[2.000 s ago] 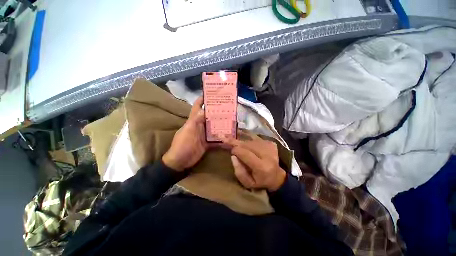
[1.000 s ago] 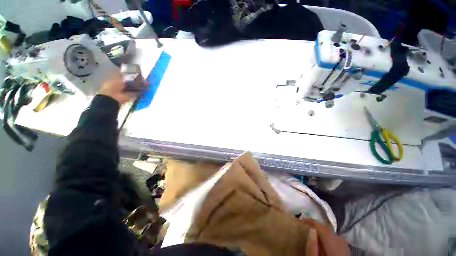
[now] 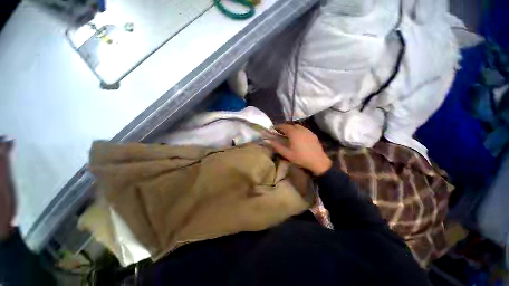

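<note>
The tan shell piece (image 3: 217, 190) lies across my lap, with its white inside (image 3: 129, 237) showing at the lower left. My right hand (image 3: 300, 146) is at its upper right edge, fingers closed on the cloth. A white padded piece (image 3: 209, 131) lies behind the tan cloth, against the table edge. My left hand (image 3: 6, 192) is at the far left, blurred and cut off by the picture's edge; whether it holds anything cannot be seen.
The white machine table (image 3: 50, 106) runs diagonally across the upper left, with green-handled scissors (image 3: 234, 12) at the top. A puffy white padded pile (image 3: 340, 72) lies at the upper right. Brown plaid fabric (image 3: 390, 195) lies beside my right arm.
The view has tilted and turned to the right. The phone is out of sight. My left hand has left my lap and is now at the left edge. My right hand has moved onto the tan cloth's edge.
</note>
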